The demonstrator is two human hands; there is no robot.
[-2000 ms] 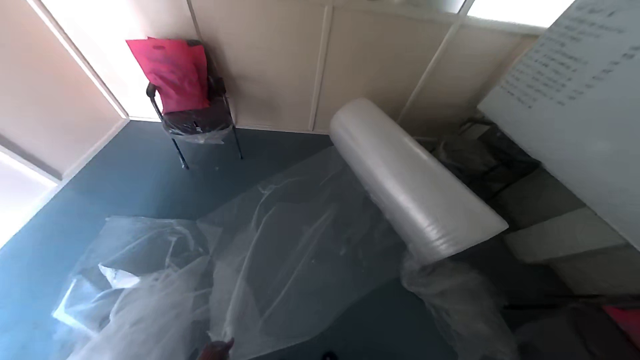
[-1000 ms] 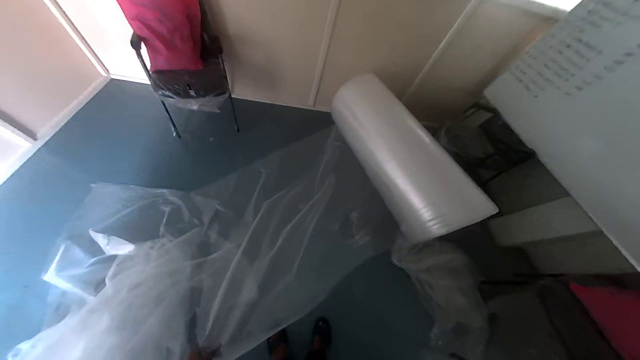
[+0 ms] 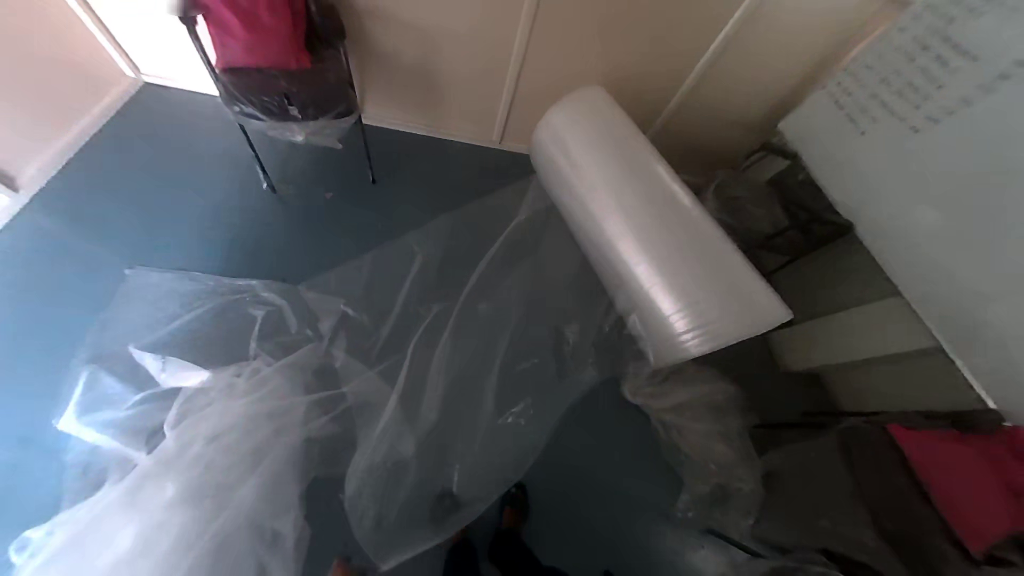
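Note:
A large roll of bubble wrap [image 3: 648, 224] lies slantwise on the floor near the wall. From it a thin see-through sheet [image 3: 472, 360] spreads left over the blue floor, its near edge curving down in front of my feet [image 3: 514, 506]. At lower left is a crumpled, whitish heap of the same film [image 3: 216, 464]. Only a small, blurred bit of what looks like my left hand [image 3: 342, 567] shows at the bottom edge, close to the sheet's near corner; whether it grips the film is hidden. My right hand is out of view.
A chair [image 3: 292, 96] with a red bag [image 3: 256, 32] stands by the panelled wall. More clear plastic [image 3: 704, 440] lies below the roll. On the right are a whiteboard [image 3: 944, 176] bearing writing, stacked pale boxes or boards [image 3: 848, 332] and another chair with red cloth [image 3: 968, 480].
The sheet's near edge has shifted and now curves beside my feet, with bare floor showing between it and the heap. The view has tilted downward and shifted.

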